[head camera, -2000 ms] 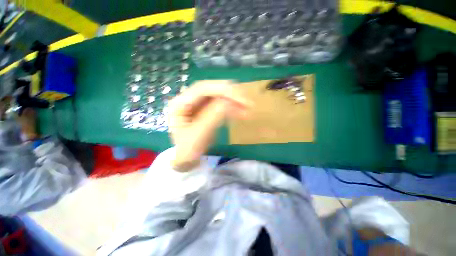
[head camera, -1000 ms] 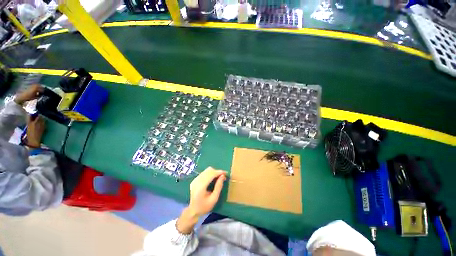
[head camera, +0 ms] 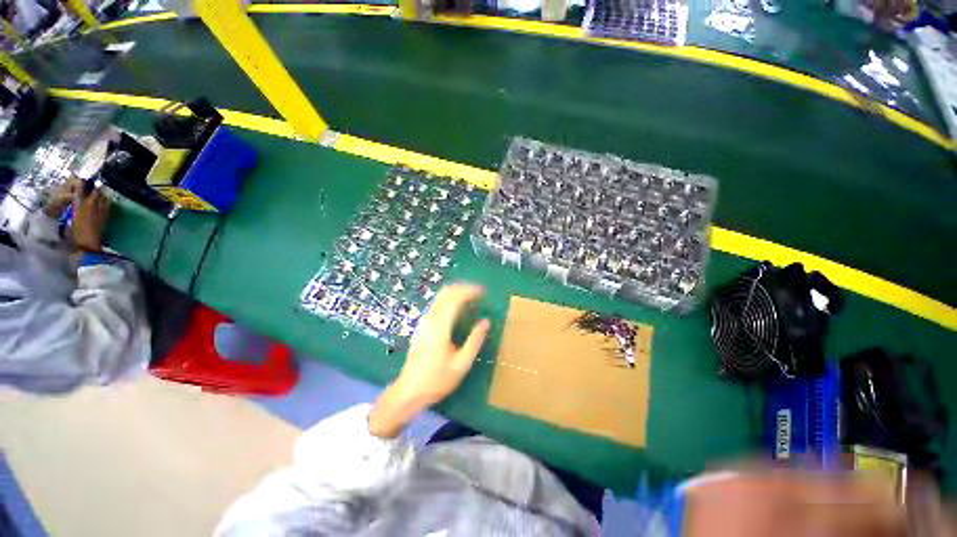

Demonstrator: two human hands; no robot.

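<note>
My left hand [head camera: 441, 346], bare, is between the clear blister tray [head camera: 394, 257] and the tan work board [head camera: 561, 388]. Thumb and forefinger curve with a gap between their tips. A thin silvery solder wire [head camera: 512, 366] runs from the hand over the board's left part; the fingers seem to hold it, though the grip is partly hidden. A pile of small leaded components [head camera: 614, 333] lies at the board's upper right. My right hand [head camera: 787, 506] is a large blur at the lower right edge, with a blue wrist strap [head camera: 663, 509]; its fingers cannot be made out.
A thicker grey tray stack [head camera: 598, 220] stands beyond the board. At right are a black round-grilled fan [head camera: 747, 323], a blue soldering station [head camera: 800, 414] and a black iron stand [head camera: 892, 404]. At left, another person's hands [head camera: 89, 215] are near a blue and yellow station [head camera: 205, 168].
The view has shifted. My left hand, earlier blurred over the board's left edge, is now left of the board. My right hand has come into view at the lower right. More wire shows over the board.
</note>
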